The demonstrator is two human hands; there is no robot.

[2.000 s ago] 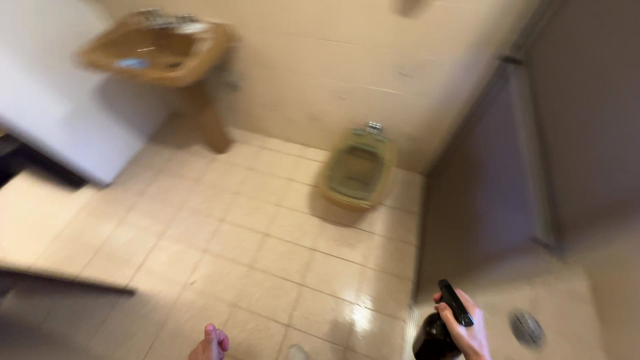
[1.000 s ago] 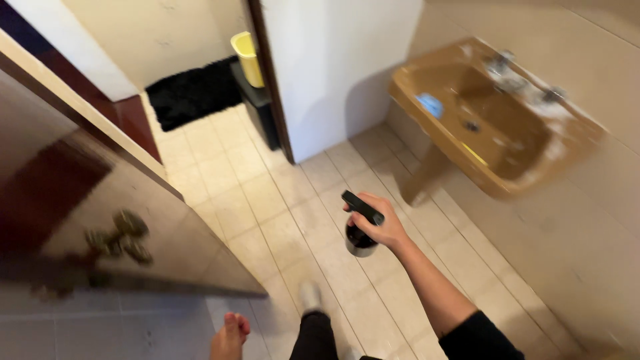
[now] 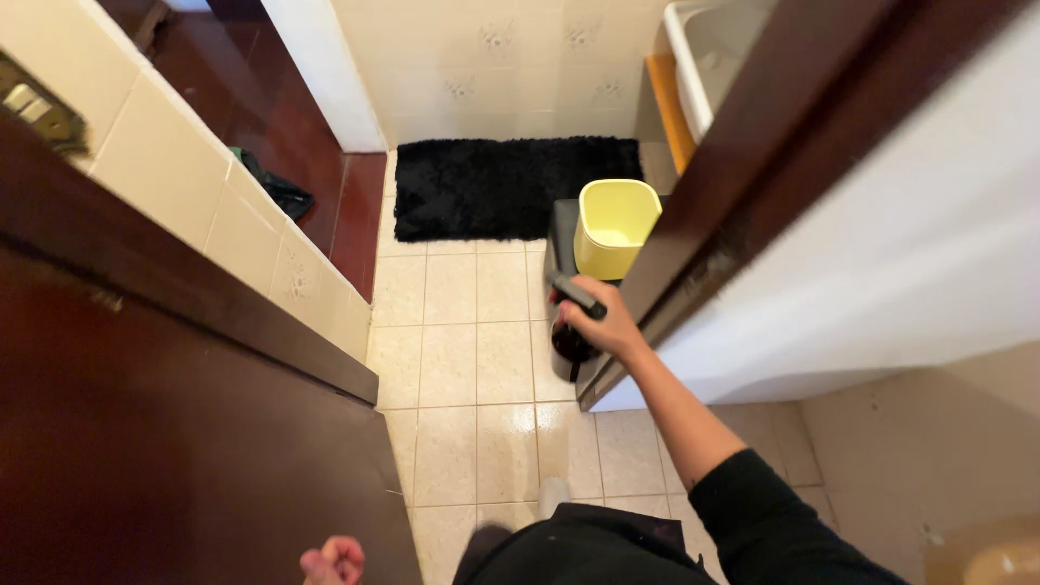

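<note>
My right hand (image 3: 600,318) grips a dark spray bottle (image 3: 574,345) by its neck, just below the black trigger head. The bottle hangs upright over the floor tiles, near the door frame. Beyond it a pale yellow plastic bin (image 3: 615,231) rests on a dark box-like container (image 3: 562,236), partly hidden by the frame. At the bottom edge, my left hand (image 3: 333,561) has its fingers curled, and no object shows in it. It is nearest to the dark wooden door (image 3: 203,455) on the left.
A brown door frame (image 3: 723,219) stands at the right and a tiled wall edge (image 3: 268,252) at the left. Past the doorway lie a black shaggy rug (image 3: 504,187) and a white basin (image 3: 691,89). A reddish-brown wooden floor (image 3: 280,122) shows at upper left.
The view has swung from the toilet and brown sink to the doorway. The spray bottle has stayed in my right hand, and the yellow bin and rug are nearer than one second ago.
</note>
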